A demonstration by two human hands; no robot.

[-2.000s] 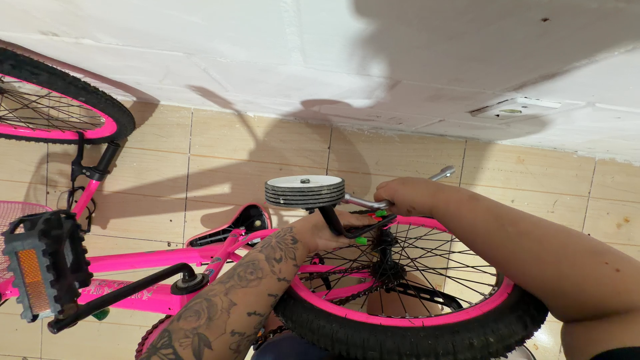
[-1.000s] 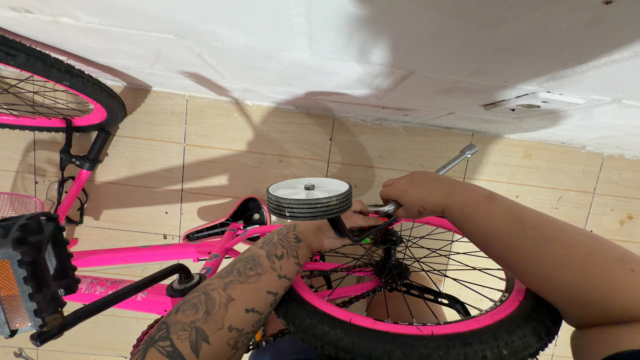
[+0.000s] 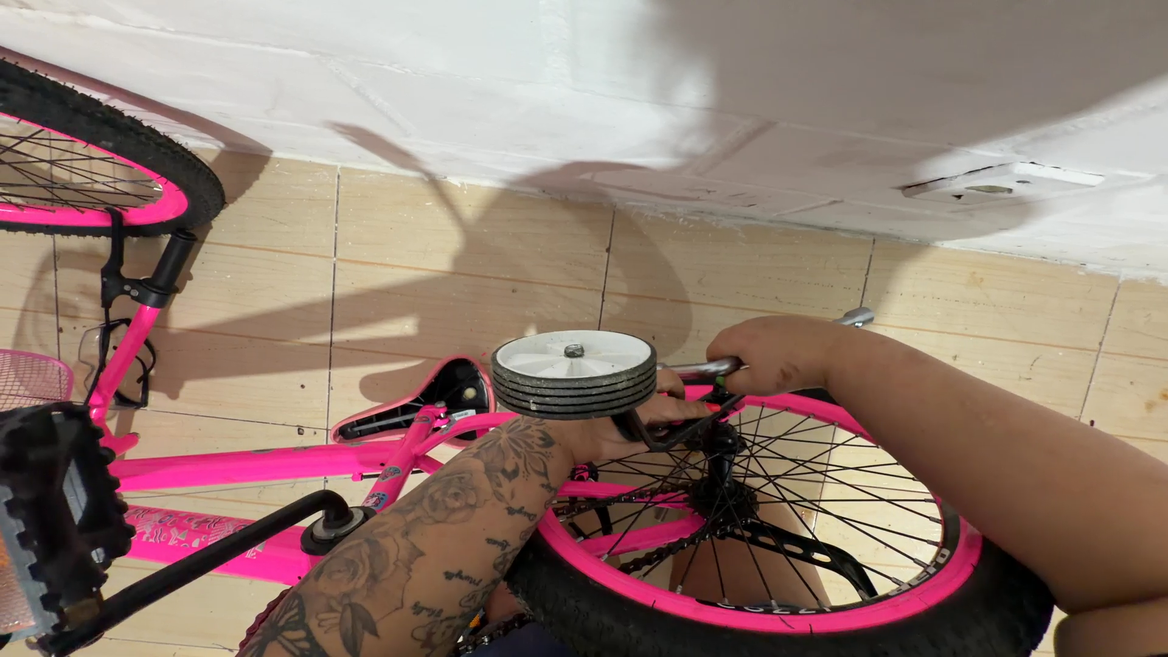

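Observation:
A pink bicycle lies with its rear wheel point(image 3: 785, 620) in front of me. A white and black training wheel point(image 3: 575, 370) on a bent black bracket point(image 3: 659, 438) stands out near the hub point(image 3: 725, 497). My left hand point(image 3: 643, 424) reaches behind the training wheel to the bracket near the axle; its fingertips are partly hidden. My right hand point(image 3: 771, 351) holds a metal wrench, whose jaw end point(image 3: 712, 369) sits by the axle end; its other end point(image 3: 856, 318) shows beyond my wrist.
The front wheel point(image 3: 196, 196), fork and pink basket point(image 3: 32, 379) are at left. A black pedal point(image 3: 68, 529) and crank point(image 3: 219, 566) stick up at lower left. The saddle point(image 3: 447, 397) rests near the tiled floor. A white wall with a socket plate point(image 3: 1004, 182) runs behind.
The far end of the wrench now shows less beyond my right wrist than a second ago, and its angle has changed. My left hand stays by the bracket.

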